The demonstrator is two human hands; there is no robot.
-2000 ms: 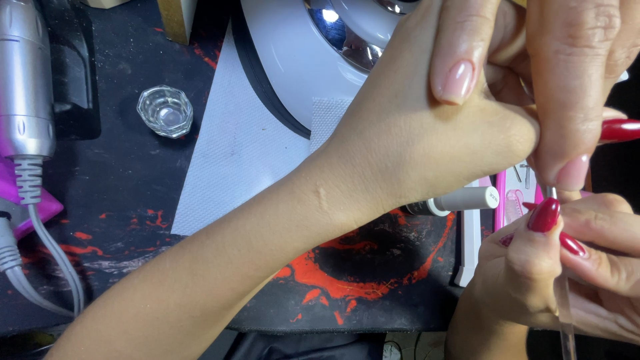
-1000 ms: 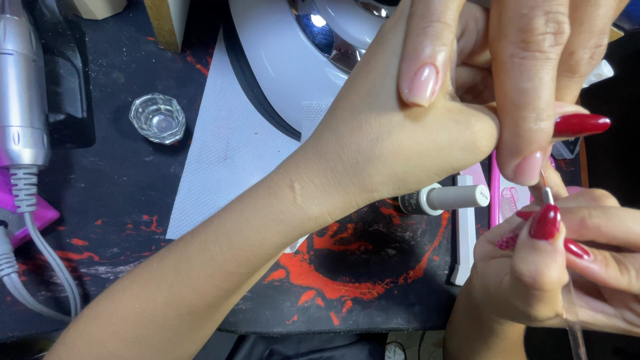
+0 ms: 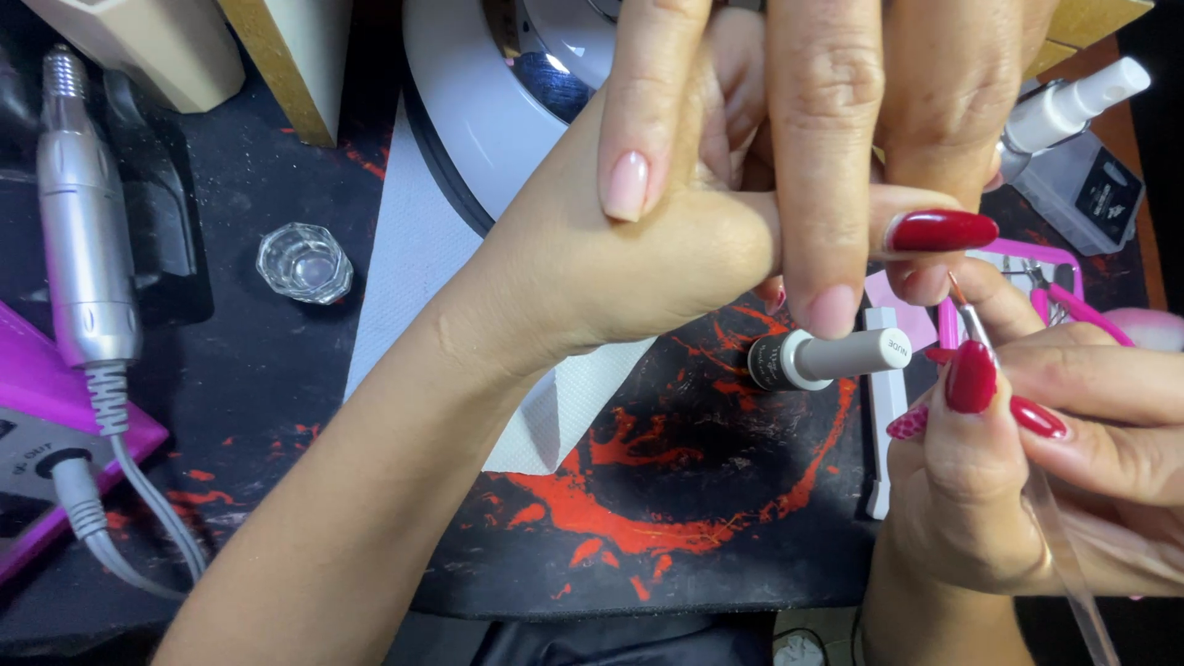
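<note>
My left hand reaches in from the lower left and holds fingers of another person's hand, which comes down from the top with pale pink nails. My red-nailed thumb passes behind one of those fingers and shows on its right. My right hand pinches a fine brush with a clear handle and metal ferrule. Its thin tip is beside the nail of a finger near my left thumb; contact cannot be told. A nail polish bottle with a pale grey cap lies below the hands.
At left are a silver nail drill handpiece, a pink control box and a small faceted glass dish. A white lamp and paper towel sit beyond my forearm. A white file-like bar, pink-handled tool and spray bottle are at right.
The brush tip, hidden earlier, now shows beside the nail. Another finger of the other person's hand has come into clearer sight. The view has shifted somewhat. Both my holds continue.
</note>
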